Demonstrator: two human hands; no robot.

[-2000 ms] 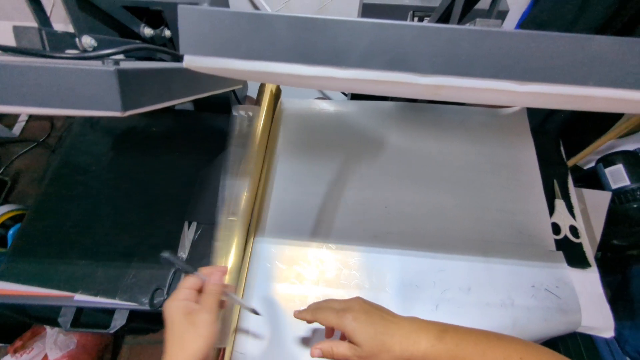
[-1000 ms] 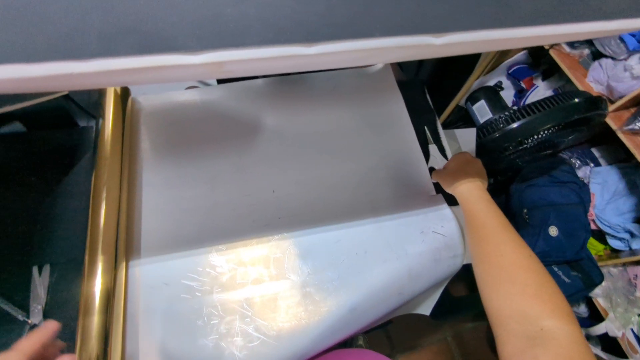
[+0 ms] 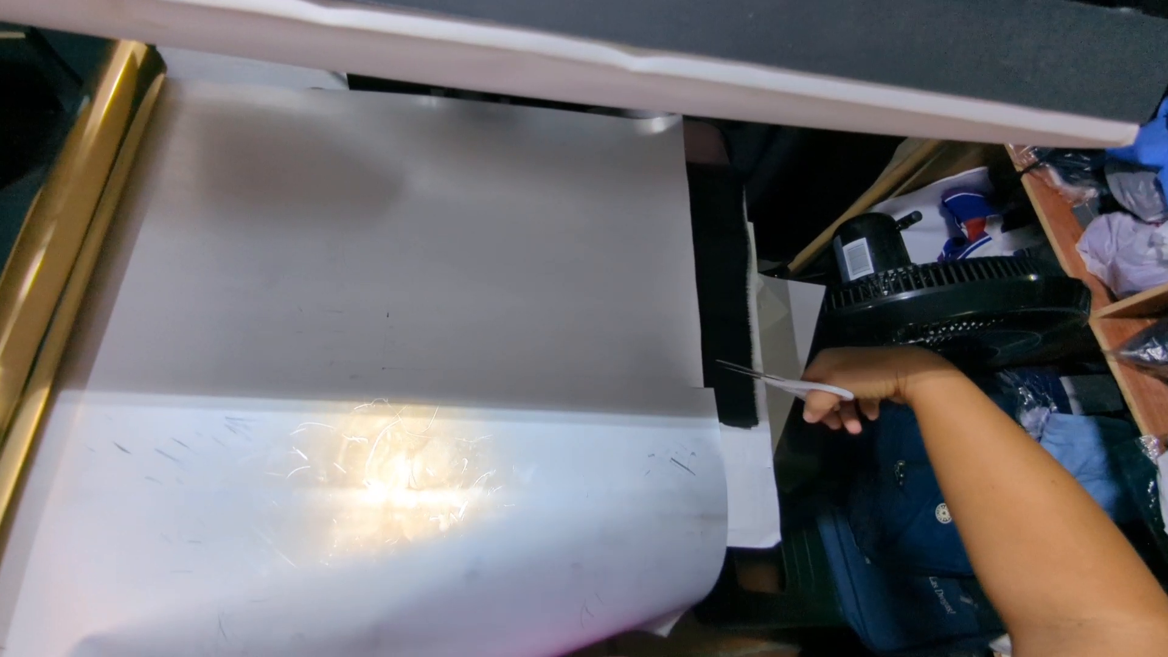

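My right hand (image 3: 862, 383) grips a pair of scissors (image 3: 792, 384) with pale handles just beyond the right edge of the sheet; the thin blades point left, over a black strip (image 3: 725, 301). A wide grey sheet (image 3: 420, 237) lies flat, and its glossy pale near part (image 3: 584, 493) curves down at the front and right, with scratches and a bright glare on it. Along the left side lies a shiny gold roll (image 3: 64, 237). My left hand is out of view.
A dark panel with a pale edge (image 3: 639, 64) spans the top, above the sheet. On the right are a black fan (image 3: 958, 292), a dark blue bag (image 3: 912, 547) and wooden shelves (image 3: 1058, 219) with clothes and plastic-wrapped items.
My right hand has lifted the scissors from the right side of the sheet and moved them rightward. My left hand, at lower left before, has left view. The view has shifted right.
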